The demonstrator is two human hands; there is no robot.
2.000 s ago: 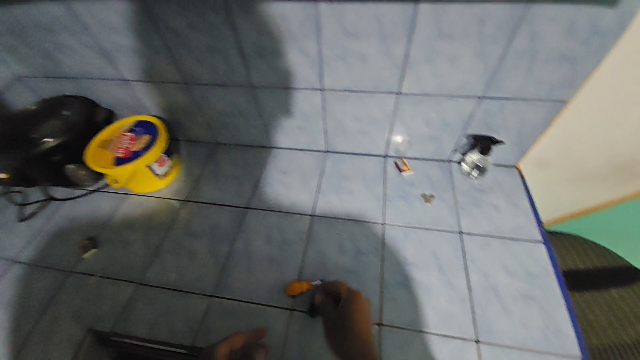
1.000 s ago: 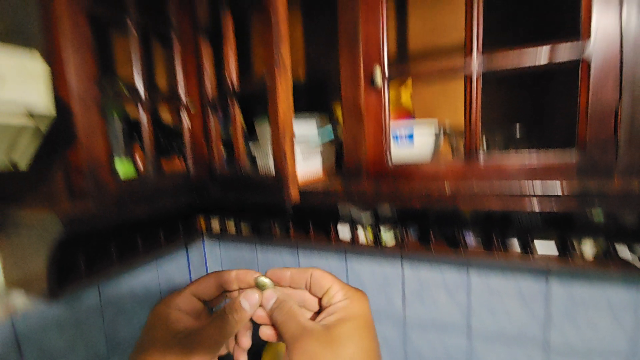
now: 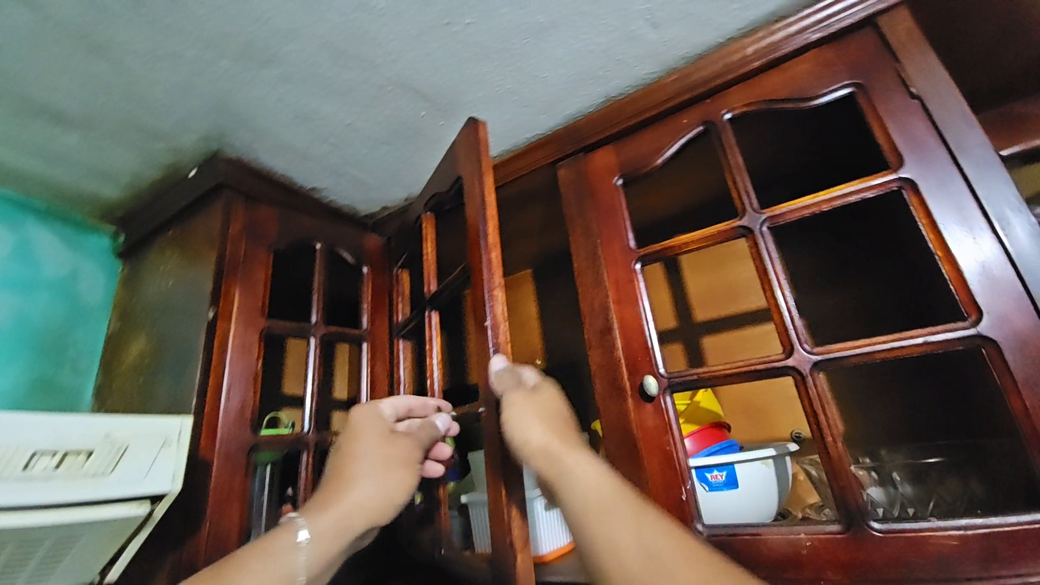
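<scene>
An open wooden cabinet door point(image 3: 487, 284) stands out from the upper cabinet, seen nearly edge-on. My right hand point(image 3: 540, 414) is at its free edge, thumb on the wood; its fingers are partly hidden behind the edge. My left hand point(image 3: 394, 455), with a bracelet on the wrist, is on the door's other side, fingers pinched together around something small that I cannot make out. To the right, a closed cabinet door point(image 3: 772, 219) bears a small round knob point(image 3: 650, 386).
Behind the closed door are a white plastic tub point(image 3: 747, 487) and glassware point(image 3: 902, 479). A white ribbed basket point(image 3: 548, 520) sits behind the open door. A corner cabinet point(image 3: 301, 341) and a white range hood point(image 3: 89, 463) are at the left.
The view has swung up from the tiled counter to the cabinets. One second ago both hands held a small round knob between them; now they are apart, on either side of the open door.
</scene>
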